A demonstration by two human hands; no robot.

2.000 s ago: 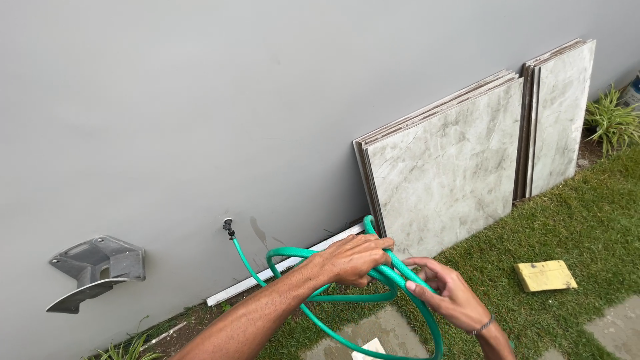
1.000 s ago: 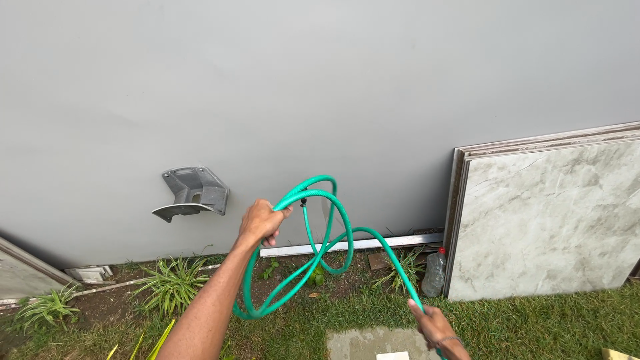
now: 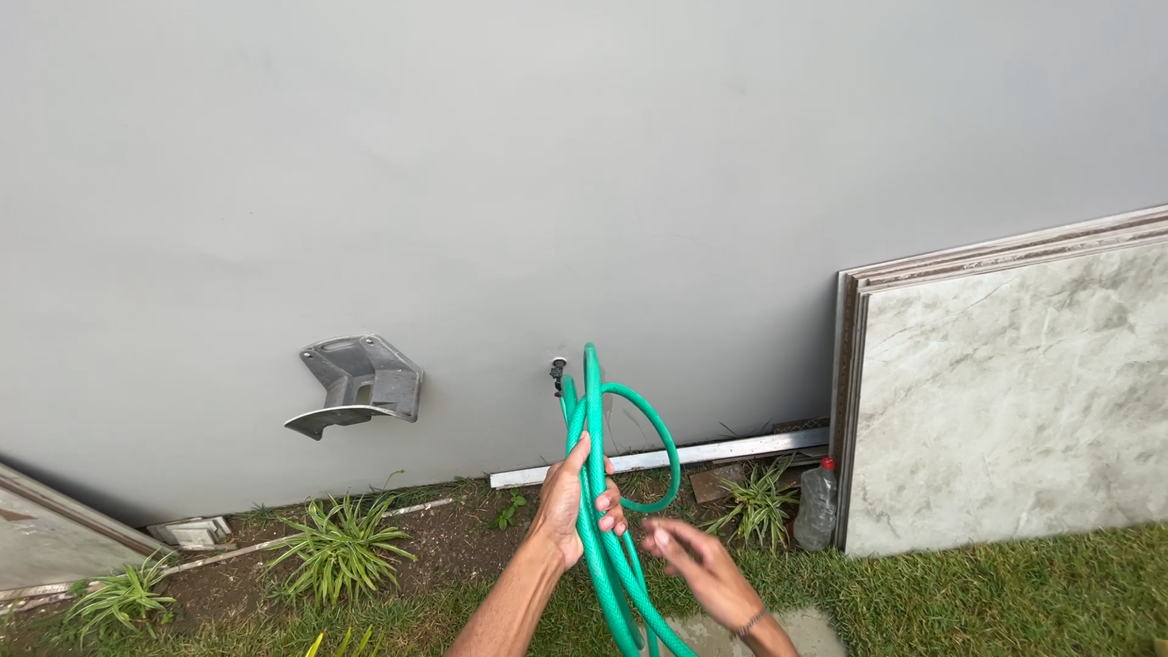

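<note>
Several loops of a green garden hose [image 3: 595,511] are gathered in my left hand [image 3: 570,506], its fingers wrapped around them. One loop rises above the hand and another swings out to its right; the lower parts run out of view at the bottom. My right hand [image 3: 703,570], with a bracelet at the wrist, is just right of the coil, fingers apart and slightly blurred, holding nothing that I can see. Behind the upper loops, a dark tap [image 3: 557,372] sticks out of the grey wall. A grey plastic hose holder [image 3: 365,388] is fixed to the wall on the left.
Large marbled tiles [image 3: 1013,401] lean on the wall at right, beside a clear plastic bottle [image 3: 815,511] with a red cap. A white metal bar [image 3: 721,449] lies along the wall's foot. Spider plants [image 3: 342,547] grow in the soil bed; a paving slab [image 3: 803,634] is set in the grass.
The right hand has let go of the hose and moved close to the left hand. The hose loops are bunched closer together in the left hand. The view has swung left since the earliest frame.
</note>
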